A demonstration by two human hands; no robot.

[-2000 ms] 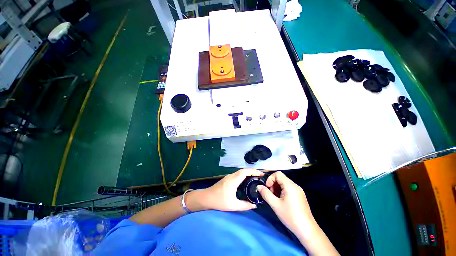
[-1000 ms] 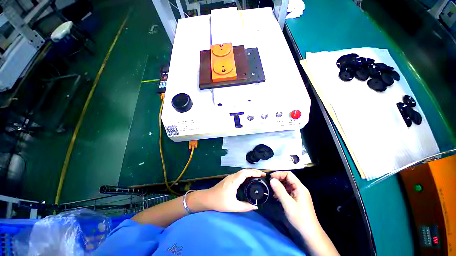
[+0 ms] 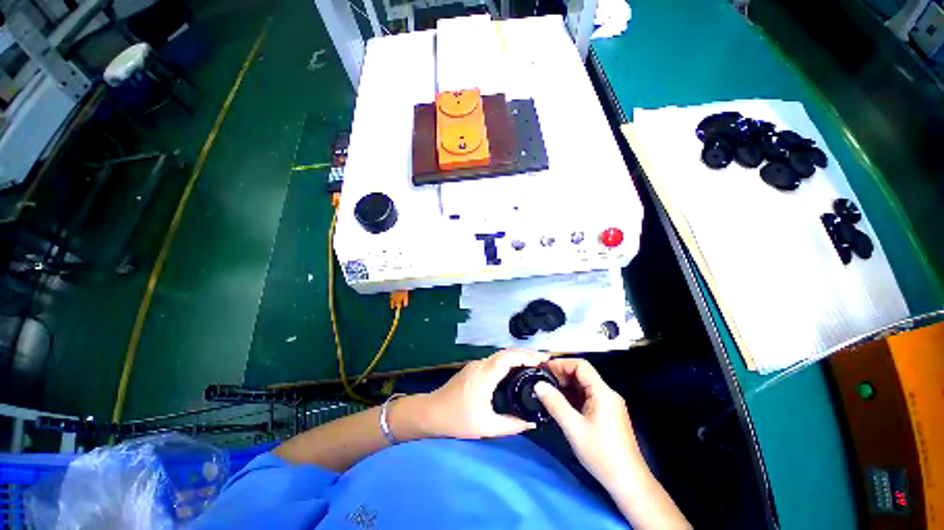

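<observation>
A round black housing (image 3: 526, 392) is held close in front of my blue top, its ringed face turned up. My left hand (image 3: 468, 399), bare with a bracelet at the wrist, grips it from the left side. My right hand (image 3: 586, 404), also bare, has its thumb pressed on the housing's face and its fingers curled at the far right edge. The thumb hides part of the face. I cannot tell if a small part lies under it. Several black discs (image 3: 538, 316) lie on a white sheet just beyond my hands.
The white bench machine (image 3: 404, 248) stands ahead, with an orange fixture (image 3: 462, 129), a black puck (image 3: 376, 212) and a red stop button (image 3: 612, 237). Black covers (image 3: 761, 145) lie on white sheets (image 3: 725, 259) at right. An orange press (image 3: 901, 414) is lower right, a blue crate (image 3: 243, 461) lower left.
My right thumb has moved from the housing's right edge onto its face, where it also was two seconds ago. My left hand keeps its hold.
</observation>
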